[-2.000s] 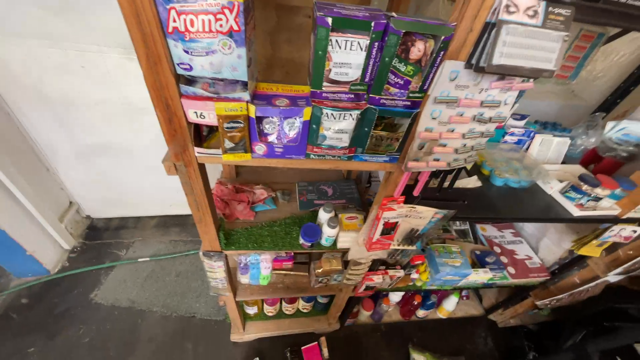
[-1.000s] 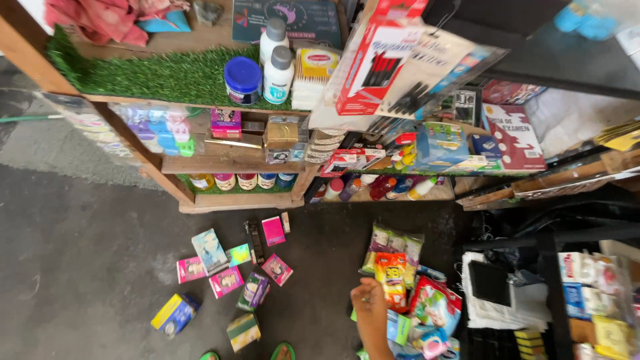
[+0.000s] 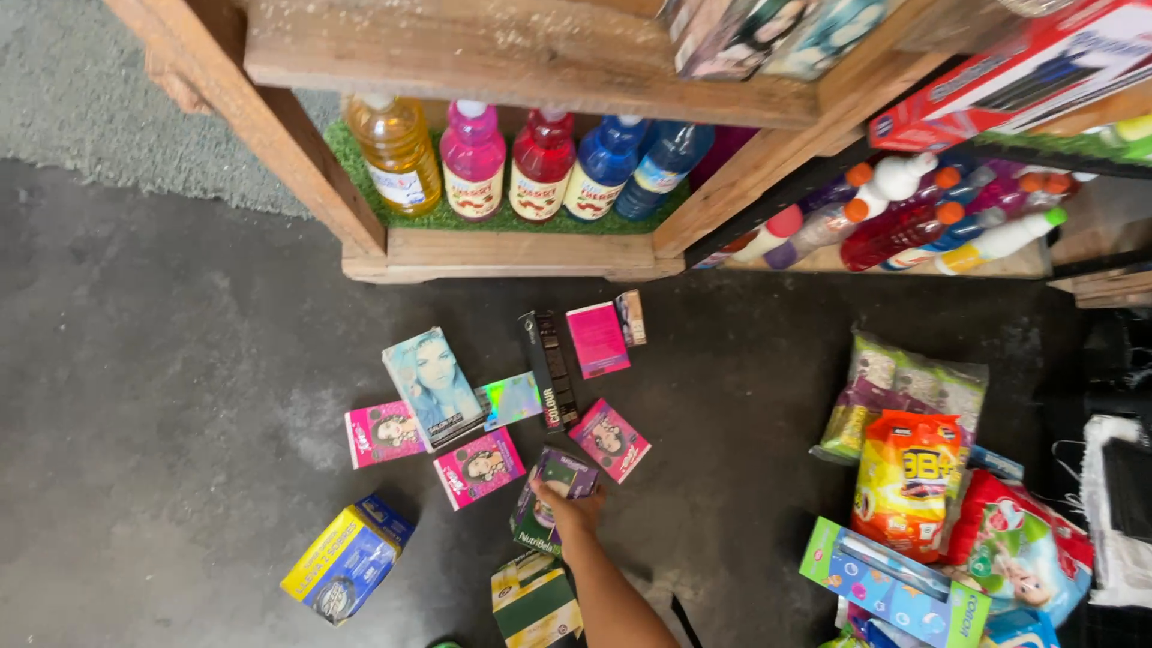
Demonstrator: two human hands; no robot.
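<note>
My right hand [image 3: 576, 511] reaches in from the bottom edge and grips a purple and green NutriBela box [image 3: 546, 502], one digit lying across its face. My left hand is out of view. Directly below the held box is a yellow, green and white box [image 3: 537, 601]. Around it on the dark floor lie a pink packet with a portrait [image 3: 610, 441], another pink packet [image 3: 480, 468], a light-blue hair-dye box [image 3: 434, 387], a long black box [image 3: 547, 371], a shiny holographic packet [image 3: 511, 400] and a plain pink packet [image 3: 598, 339]. A blue and yellow box [image 3: 349, 558] lies left.
A wooden shelf [image 3: 513, 255] stands ahead, with colored bottles [image 3: 543, 171] on green artificial grass. More bottles [image 3: 900, 216] fill a low shelf at right. Packaged goods, including an orange bag [image 3: 906, 486] and a red bag [image 3: 1021, 540], are piled on the floor at right.
The view has dropped from the upper shelves to the floor. My right hand was beside the packaged goods at right a second ago; it is now at the NutriBela box further left, gripping it.
</note>
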